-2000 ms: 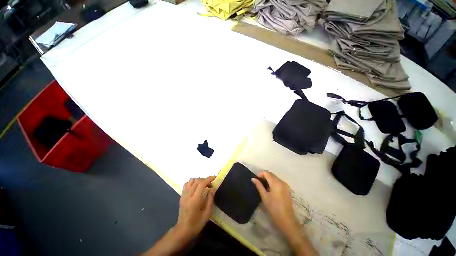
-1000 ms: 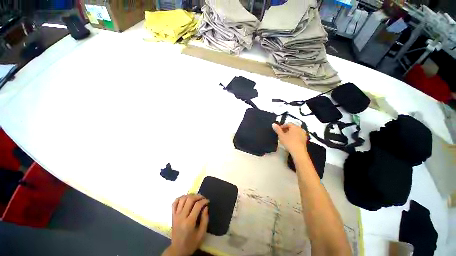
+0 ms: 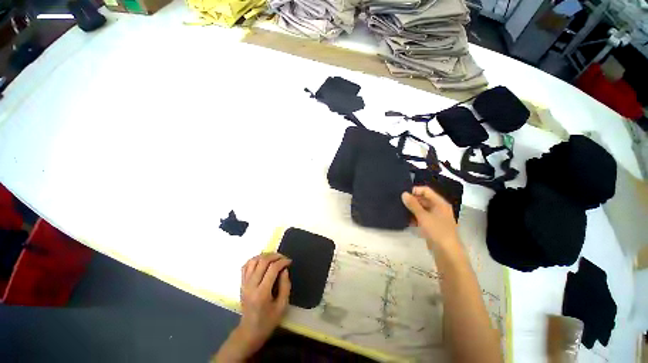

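A black panel (image 3: 310, 268) lies flat at the near left of the work board (image 3: 398, 283). My left hand (image 3: 264, 289) rests at its left edge, fingers on or beside it. My right hand (image 3: 432, 211) pinches the right edge of a second black panel (image 3: 381, 186), raised partly over the neat black stack (image 3: 345, 159). Another black pile (image 3: 446, 193) lies behind my right hand, partly hidden.
Black webbing straps (image 3: 477, 166) and small pouches (image 3: 462, 126) lie behind the stacks. Tall black piles (image 3: 536, 227) stand at right. A small black scrap (image 3: 233, 224) lies at left. Beige fabric stacks (image 3: 419, 42) stand at the back. A red bin (image 3: 50, 262) is at lower left.
My right hand has moved from the panel near my left hand to the stack and now holds a panel, pulled slightly toward me. My left hand stays by the near panel. The view has shifted right.
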